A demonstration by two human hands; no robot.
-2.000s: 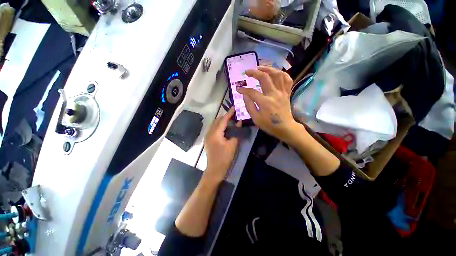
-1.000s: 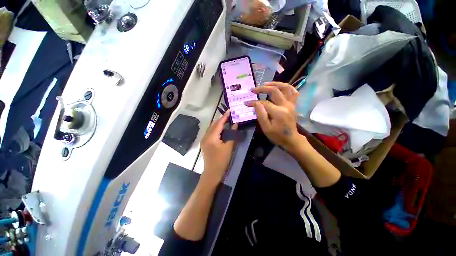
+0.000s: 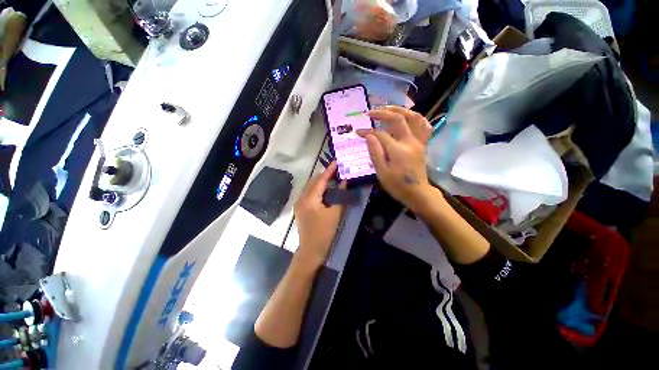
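Observation:
A black smartphone [image 3: 350, 144] with a lit pinkish-white chat screen stands slightly tilted at the machine's right end. My left hand [image 3: 318, 213] holds its lower end, with a small dark piece also at the fingers. My right hand [image 3: 402, 152] is over the phone's right side, fingers apart, fingertips at the screen. A small dark fabric square [image 3: 266, 194] lies beneath the machine arm. A dark grey panel [image 3: 261, 278] lies under the bright lamp, partly hidden by my left forearm.
The white sewing machine head [image 3: 155, 115] fills the left. At right are a cardboard box [image 3: 531, 249] of scraps and bags, and a red crate [image 3: 614, 267]. A beige tray [image 3: 390, 58] stands at the top. Dark fabric lies at far left.
My right hand's fingertips have shifted up over the screen since one second ago. My left hand still holds the phone. The whole view has shifted slightly.

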